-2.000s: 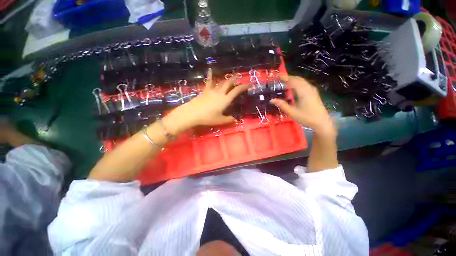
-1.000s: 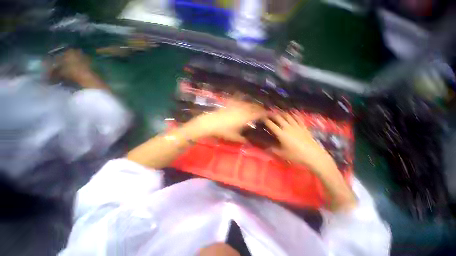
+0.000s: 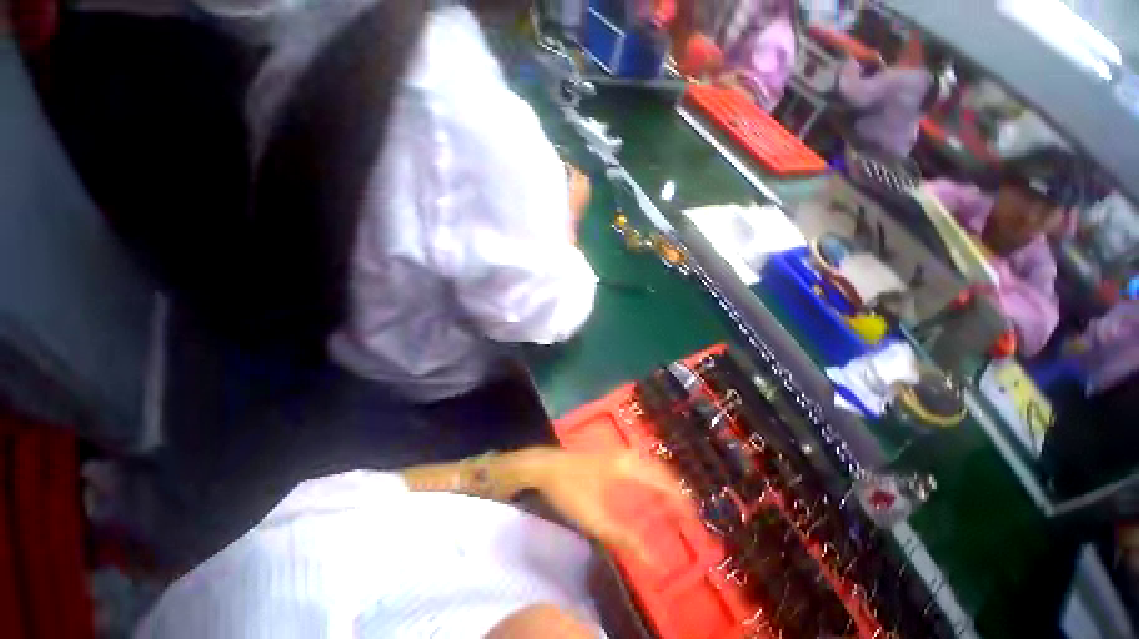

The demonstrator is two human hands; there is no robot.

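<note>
The red-orange compartment tray (image 3: 687,605) lies aslant on the green bench at the lower centre right, its lower end cut off by the picture's edge. Rows of black binder clips (image 3: 781,562) with silver wire handles cover its right part. Bare red pockets show on its left side. My left hand (image 3: 618,493) is blurred and reaches over these pockets, beside the clip rows. Its fingers look apart, with nothing visible in them. My right hand is not in view.
A small bottle with a red mark (image 3: 889,497) stands beyond the tray. A silver chain-like row (image 3: 762,343) runs along the bench. Beyond it are a blue bin (image 3: 824,306) and white cloths. A white-coated person (image 3: 462,237) sits close on the left; people in pink sit farther back.
The view has swung left, bringing the neighbour and far benches in. The tray now shows lower right. My right hand has left the picture; my left hand is now over the bare pockets.
</note>
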